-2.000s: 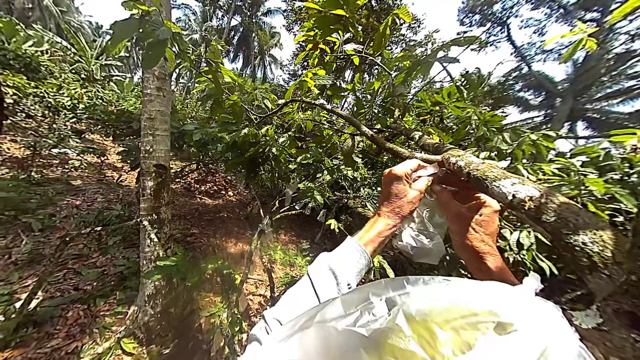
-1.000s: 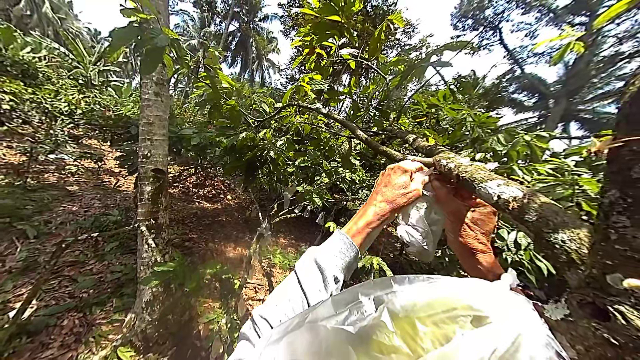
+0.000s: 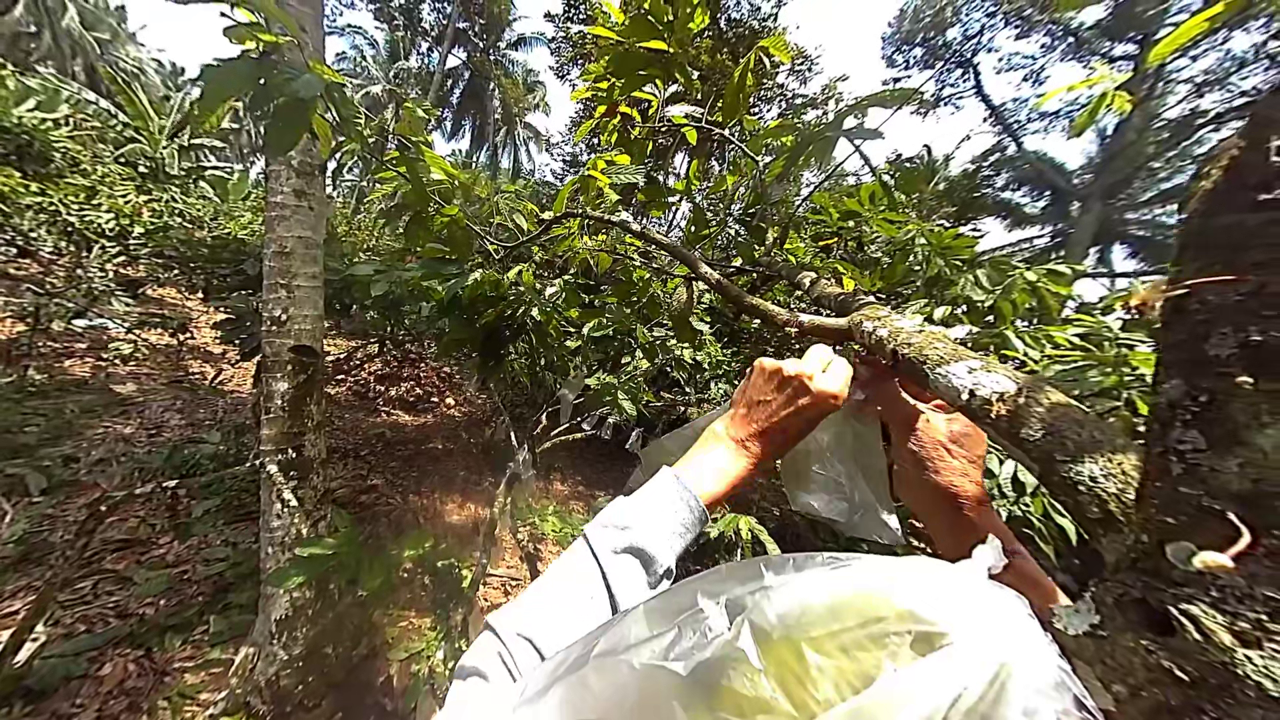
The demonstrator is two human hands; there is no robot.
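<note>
Both my hands meet just below a mossy tree branch. My left hand, in a grey sleeve, is closed on the upper part of a thin clear plastic bag. Close against the branch's underside is my right hand, its fingers partly hidden behind the left hand and in shade; the bag's top edge runs between the two. The bag hangs down below them. Nearer to me, a large, full translucent plastic bag with yellowish-green contents bulges over my forearms' lower ends.
A slim pale trunk rises at the left. The mossy branch joins a thick dark trunk at the right, and a thinner branch reaches left among leaves. Leaf litter covers the sloping ground.
The thin plastic bag, bunched under my hands a second ago, now spreads wider, with part of it showing left of my left wrist. Both hands stay under the branch.
</note>
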